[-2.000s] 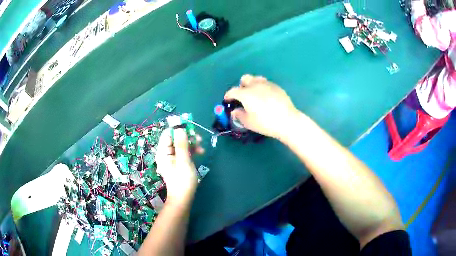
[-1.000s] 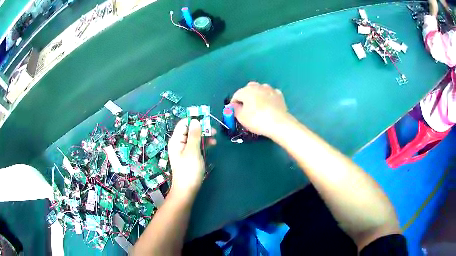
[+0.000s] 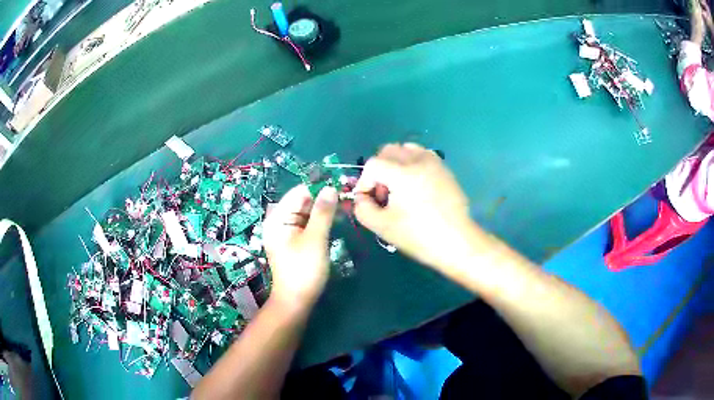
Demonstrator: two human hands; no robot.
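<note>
My left hand [image 3: 301, 234] holds a green circuit board [image 3: 322, 181] between thumb and fingers, just left of my right hand. My right hand [image 3: 411, 195] pinches a small pale plug [image 3: 347, 192] at the board's right edge. Whether the plug is seated in the board cannot be told. The speaker unit is almost fully hidden under my right hand; only a dark bit [image 3: 438, 154] shows beyond it. A thin white lead loop [image 3: 386, 244] shows below my right hand. A large tangled board pile [image 3: 188, 250] lies at the left.
Another speaker unit [image 3: 304, 30] with a blue battery [image 3: 279, 19] stands on the conveyor belt [image 3: 156, 101]. A smaller board pile [image 3: 614, 74] lies at the far right, near a person's pink-and-white sleeve [image 3: 693, 183]. A red stool [image 3: 646, 234] is beside the bench. A pale strap [image 3: 35, 289] is at the left.
My right hand has come left from the speaker unit to the board and now pinches a plug there. The board in my left hand has tilted. The view has shifted slightly.
</note>
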